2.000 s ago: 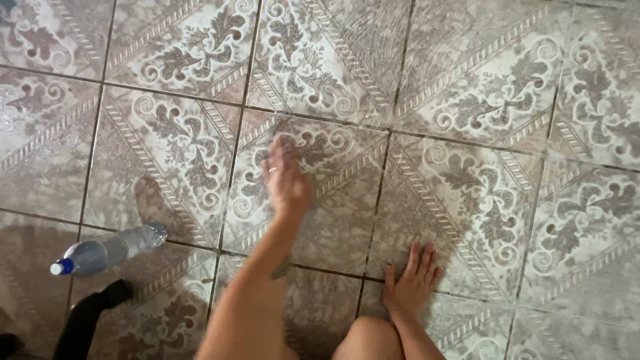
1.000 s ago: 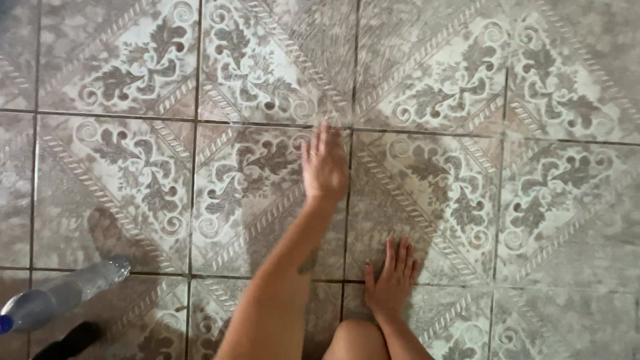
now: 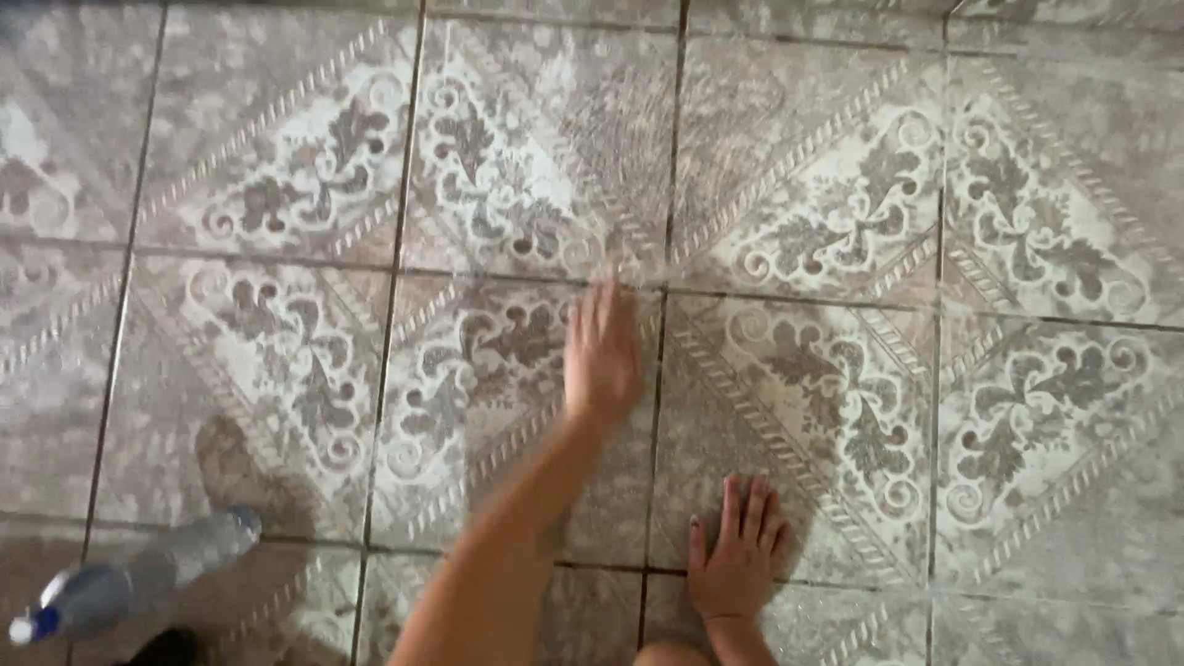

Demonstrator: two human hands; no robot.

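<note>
Patterned ceramic floor tiles (image 3: 860, 379) with dark grout lines fill the head view. My left hand (image 3: 603, 356) reaches forward near the middle, palm down over a tile, fingers stretched out and blurred; whether something thin lies under it cannot be told. Lower and to the right, my right hand (image 3: 737, 555) rests flat on the floor beside a grout line, its fingers slightly spread, holding nothing. Part of a bare knee (image 3: 671, 655) shows at the bottom edge, just left of my right wrist.
A clear plastic bottle (image 3: 153, 573) with a blue and white cap lies on its side at the lower left. Beside it, at the bottom edge, is a dark object (image 3: 166, 647) that I cannot identify. Shadows fall on the tiles around my arms.
My left hand has moved right over the tiles since the oldest frame, nearer to a grout crossing. My right hand stays planted on the floor. The view has shifted somewhat.
</note>
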